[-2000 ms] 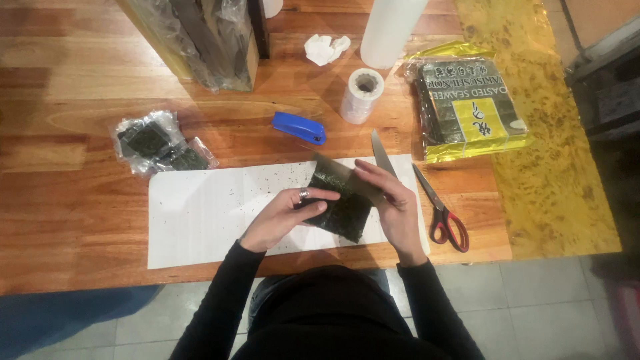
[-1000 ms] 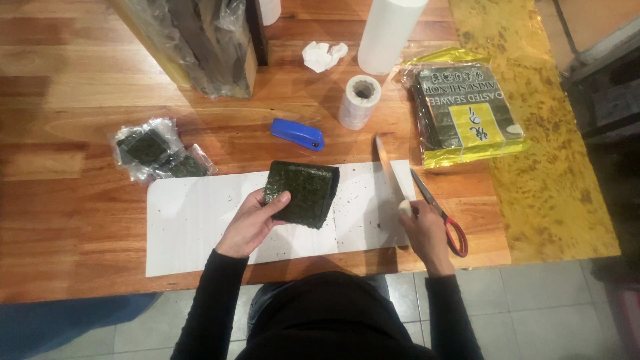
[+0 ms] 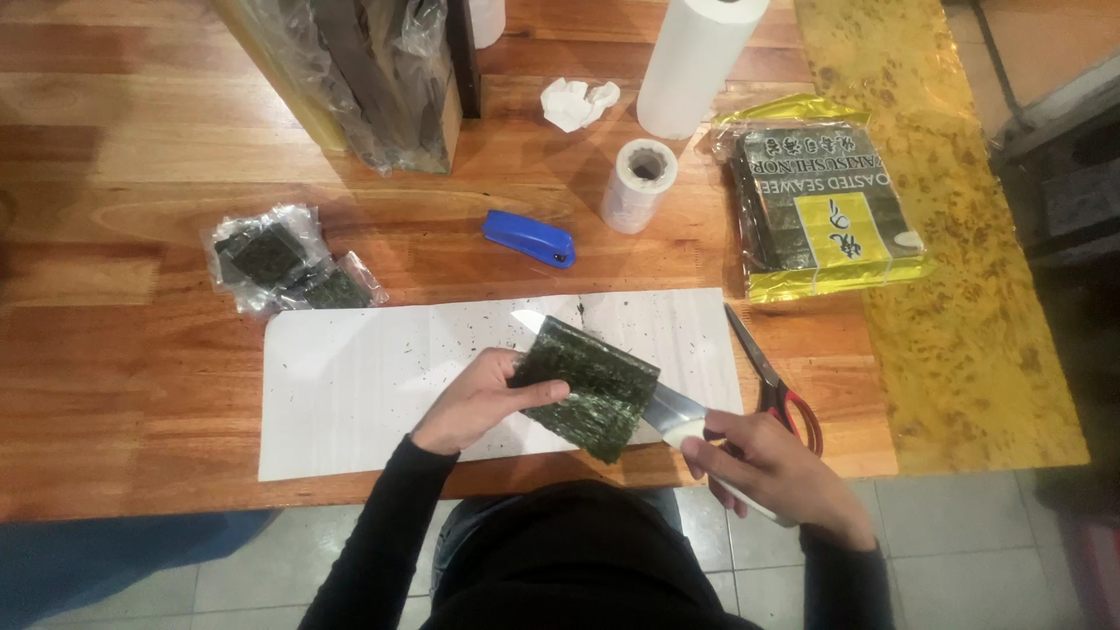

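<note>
My left hand point(image 3: 481, 398) pinches a folded sheet of nori seaweed point(image 3: 591, 385), thumb on top, above a white paper sheet point(image 3: 350, 376) scattered with dark crumbs. In my right hand point(image 3: 766, 468) is the white handle of a kitchen knife point(image 3: 675, 409). Its blade passes inside the fold of the nori; the tip shows past the upper left corner, and the middle of the blade is hidden. Red-handled scissors point(image 3: 774, 376) lie just right of the paper, near my right hand.
Beyond the paper are a blue stapler point(image 3: 528, 238), a plastic film roll point(image 3: 640, 185), a paper towel roll point(image 3: 698, 66) and crumpled tissue point(image 3: 577, 105). Bagged nori pieces point(image 3: 280, 262) lie left, a large nori pack point(image 3: 822, 201) right. A plastic-wrapped box point(image 3: 376, 87) stands at the back.
My right hand has picked up the knife from the paper's right side and brought it left into the nori fold. Two seconds ago both hands were on the nori.
</note>
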